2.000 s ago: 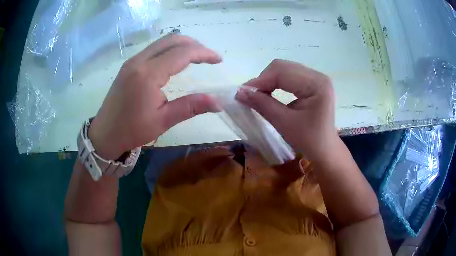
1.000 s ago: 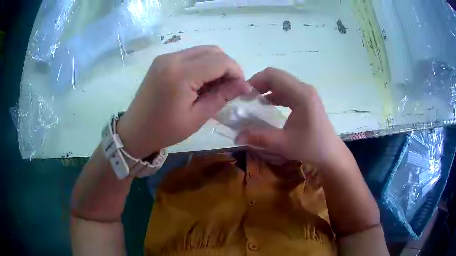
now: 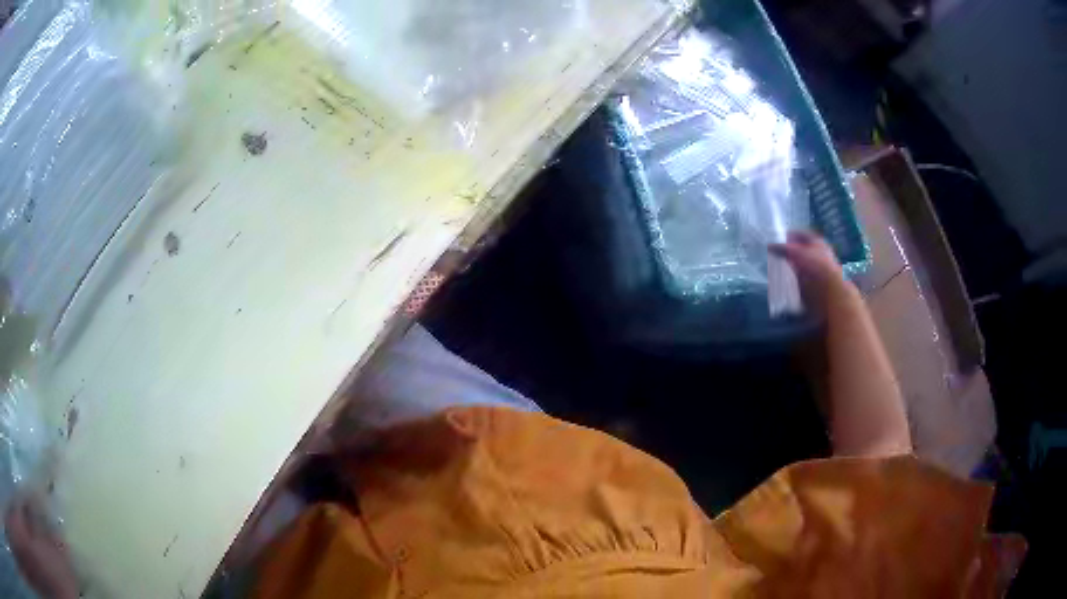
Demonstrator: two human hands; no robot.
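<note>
My right hand (image 3: 810, 260) holds a filled small bag (image 3: 782, 284) by its upper part, over the near right corner of the blue bin (image 3: 845, 211). White sticks show through the bag. Many filled small bags (image 3: 714, 129) lie in the bin. My left hand (image 3: 38, 541) is small and cut off near the left edge, at clear film on the table (image 3: 234, 281); whether it holds anything cannot be told.
Clear film covers packs (image 3: 70, 140) at the table's left side, and more film lies at its upper part. An open cardboard box (image 3: 924, 281) stands right of the bin. The table edge runs diagonally between me and the bin.
The view has turned right. My right hand has moved from above the table edge to the bin with the filled bag. My left hand has let go of the bag and moved far left.
</note>
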